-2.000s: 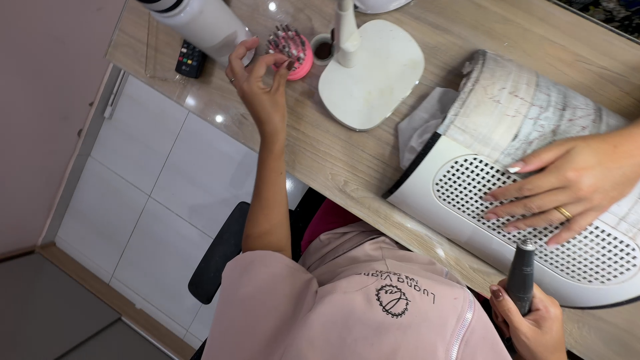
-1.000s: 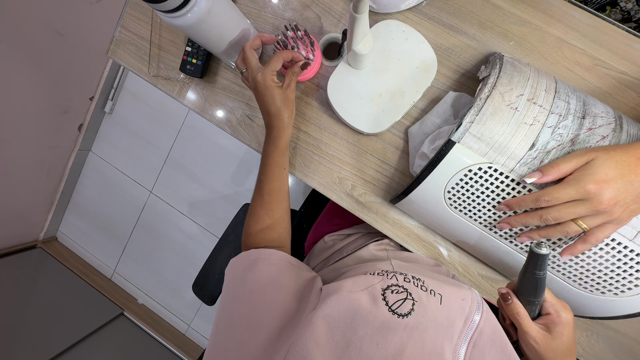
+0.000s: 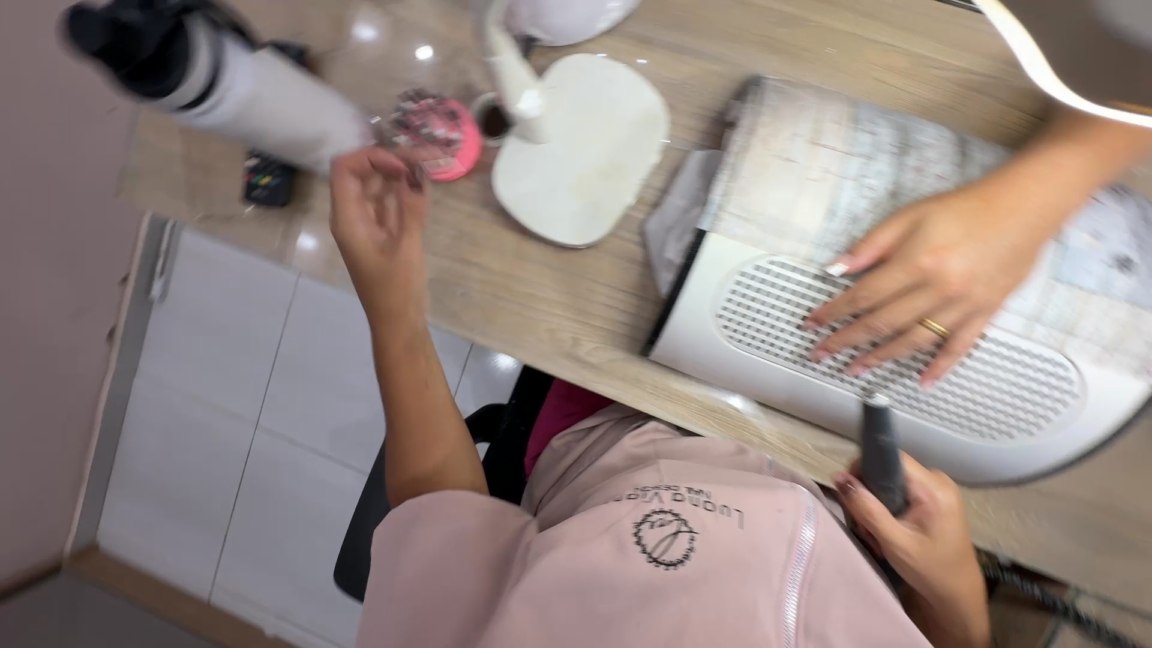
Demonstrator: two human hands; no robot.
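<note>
My left hand (image 3: 378, 202) has curled fingers beside a pink round holder (image 3: 459, 139) filled with nail drill bits. Blur hides whether anything small is between its fingertips. A white bottle with a black lid (image 3: 270, 103) lies close to that hand in the view. My right hand (image 3: 927, 531) grips a dark nail drill handpiece (image 3: 882, 450), its metal tip pointing at the other person's fingers. That person's hand (image 3: 945, 261), with a gold ring, rests palm down on the perforated grille of a white nail dust collector (image 3: 765, 387).
A white lamp base (image 3: 585, 153) stands mid-table, with a small dark-filled cup (image 3: 492, 119) beside it. A remote control (image 3: 267, 180) is near the bottle. A patterned cushion (image 3: 810, 162) lies behind the collector; a lit lamp rim (image 3: 1035, 63) crosses the upper right.
My left hand has drawn slightly back from the bit holder, where its fingertips were at the bits. My right hand still grips the handpiece. The view has shifted, and a lit lamp rim now shows.
</note>
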